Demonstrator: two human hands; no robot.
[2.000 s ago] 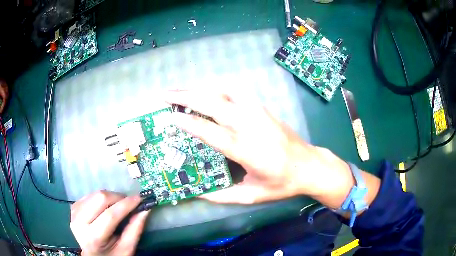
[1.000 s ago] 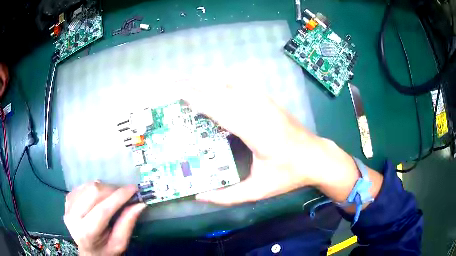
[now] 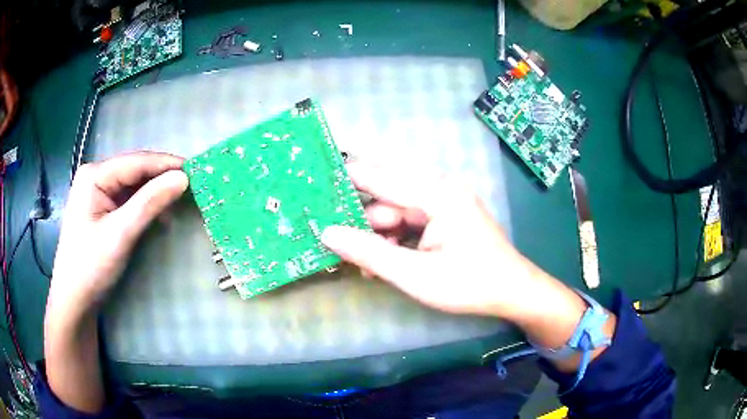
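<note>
A green circuit board (image 3: 274, 196) is held above the pale foam mat (image 3: 409, 90), its flatter solder side facing me. Metal connector stubs stick out at its lower left edge. My left hand (image 3: 123, 209) pinches the board's upper left corner between thumb and fingers. My right hand (image 3: 442, 245) grips its right side, thumb on the near face and fingers partly hidden behind. A light blue strap (image 3: 588, 331) is around my right wrist.
A second circuit board (image 3: 536, 119) lies right of the mat, with a flat blade (image 3: 585, 233) below it. Another board (image 3: 143, 49) is at the upper left. Small dark scraps (image 3: 225, 42) lie behind the mat. A thick black cable (image 3: 635, 139) loops at the right.
The board has been turned over from component side to solder side. My left hand has left the black plug at the lower edge, moved up and taken the upper left corner.
</note>
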